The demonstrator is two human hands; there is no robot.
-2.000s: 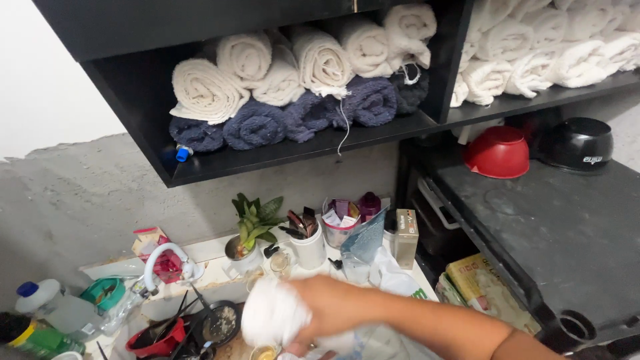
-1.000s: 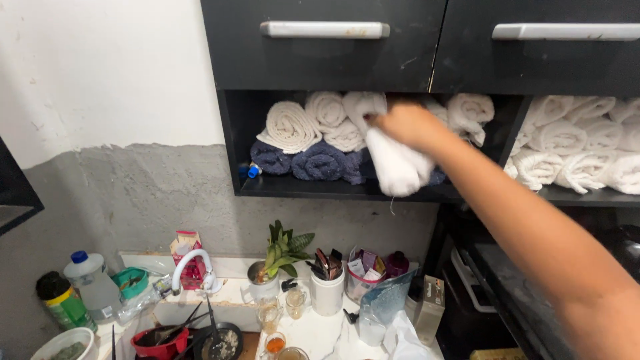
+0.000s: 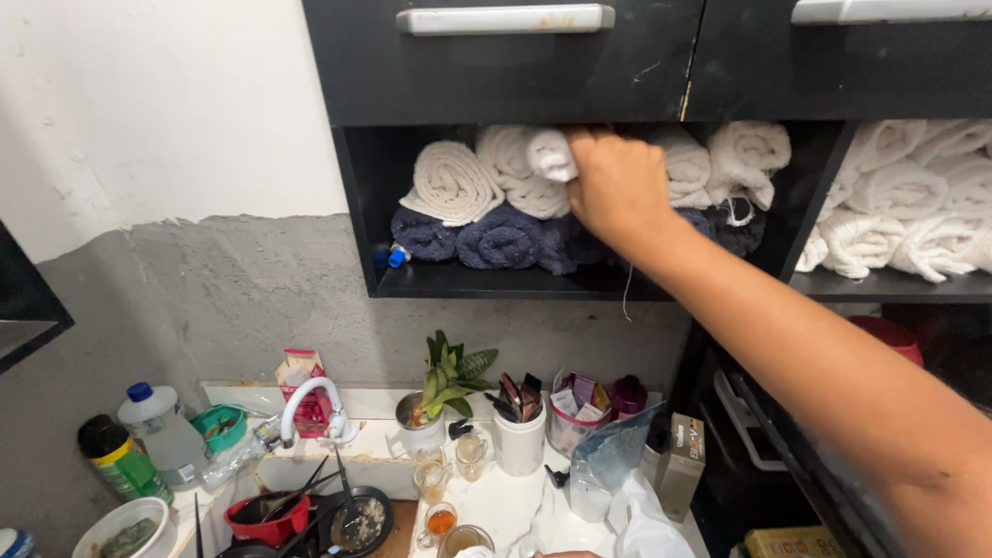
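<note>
My right hand [image 3: 620, 182] is raised into the black cubby shelf, its fingers closed around a rolled white towel [image 3: 552, 155] near the top of the stack. Rolled white towels [image 3: 456, 182] lie on both sides of it, over a row of rolled dark blue towels [image 3: 500, 236]. At the bottom edge of the view, a small sliver of my left hand [image 3: 570, 554] shows above the counter, beside something white; its fingers are hidden.
Black cabinet doors [image 3: 504, 74] are above the shelf. Below stand a white faucet [image 3: 314, 411], a potted plant [image 3: 449, 376], a white cup of tools [image 3: 519, 434], glass cups [image 3: 470, 456], red and black bowls, bottles and a grey box [image 3: 682, 465].
The hand with a white towel roll has risen from over the counter to the shelf. Since one second ago, the roll has gone farther in among the other towels.
</note>
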